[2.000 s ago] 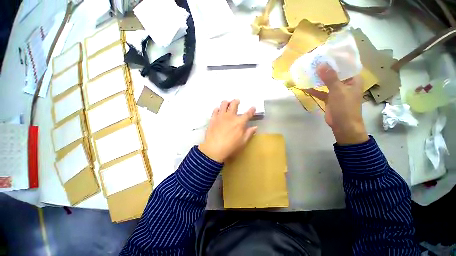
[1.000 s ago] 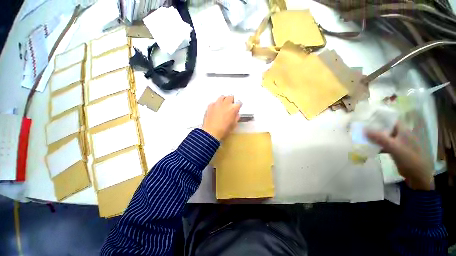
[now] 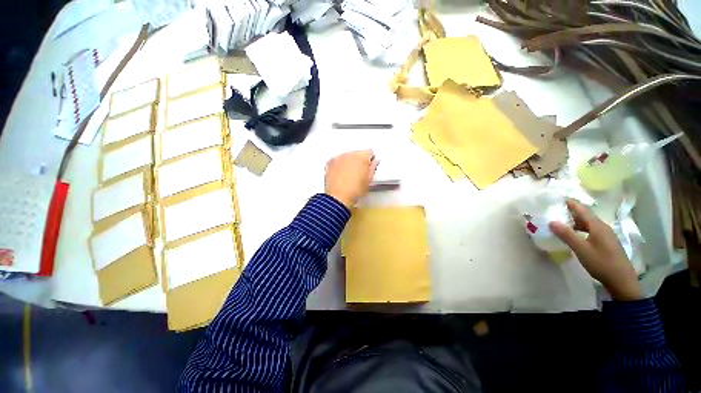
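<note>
A stack of mustard-yellow panels lies at the table's front edge. Beyond it is a white insert stack with a grey side edge. My left hand is on this stack's left part, fingers curled; whether it pinches a sheet is hidden. My right hand is at the right, thumb and fingers around a translucent white glue bottle with a red label. The bottle is low over the table or on it; contact cannot be told. Two columns of overlapped white-and-tan pieces lie at left.
Loose tan panels lie right of centre, with a yellow block behind. A pale yellow-green bottle and crumpled white wipes are at right. Black knotted fabric, white pieces and brown strips lie at back.
My right hand has carried the glue bottle from over the loose tan panels to the right and nearer me. My left hand's fingers, spread before, are now curled. The camera view has shifted slightly.
</note>
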